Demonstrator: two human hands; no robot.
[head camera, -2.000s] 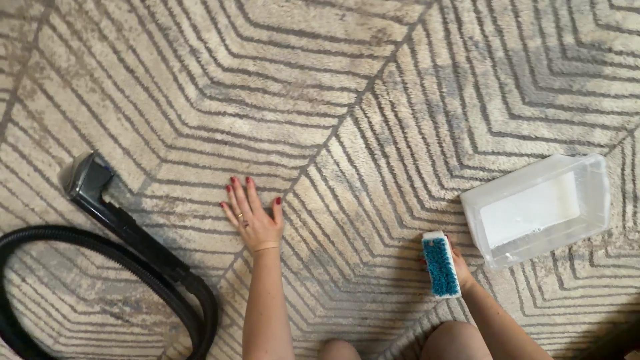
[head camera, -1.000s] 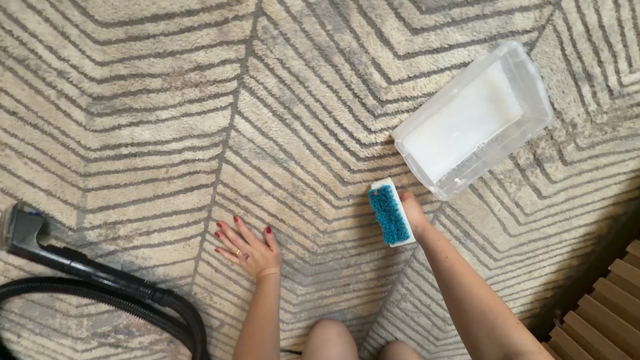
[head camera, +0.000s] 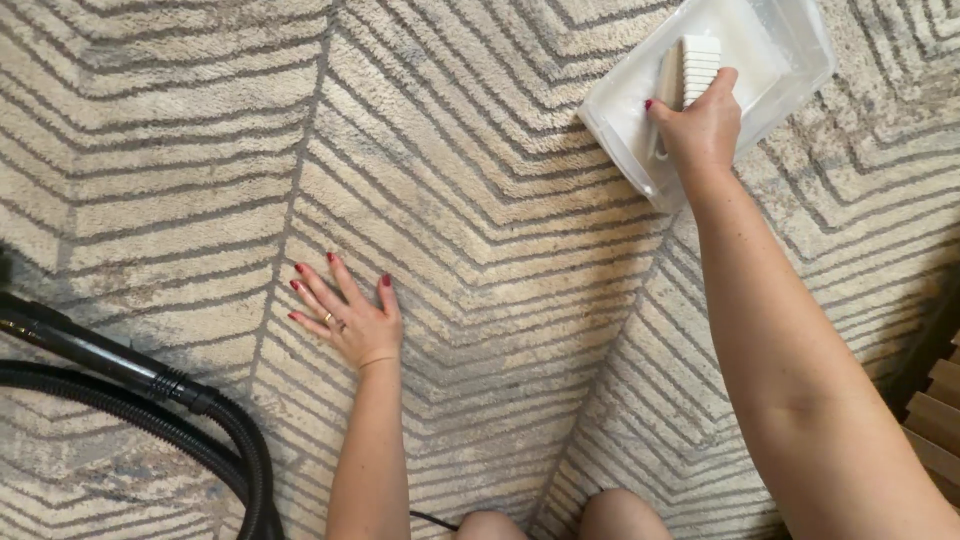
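Note:
My right hand (head camera: 701, 124) grips a white scrub brush (head camera: 700, 64) by its ribbed side, over or in a clear plastic bin (head camera: 622, 161) at the upper right. Whitish foamy liquid covers the bin's bottom. The brush's blue bristles are hidden in this view. Flat on the patterned carpet (head camera: 465, 315), left of centre, rests my left hand (head camera: 356, 319) with its fingers spread and nothing held. A ring is on one finger.
A black vacuum wand (head camera: 97, 349) and its ribbed hose (head camera: 259, 450) lie on the carpet at lower left. Wooden slats (head camera: 937, 409) stand at the right edge. My knees are at the bottom, beside a thin black cord (head camera: 433, 519).
My right hand has carried the brush from the carpet beside the bin to the bin itself and turned it so the bristles no longer show. My left hand stays flat on the carpet.

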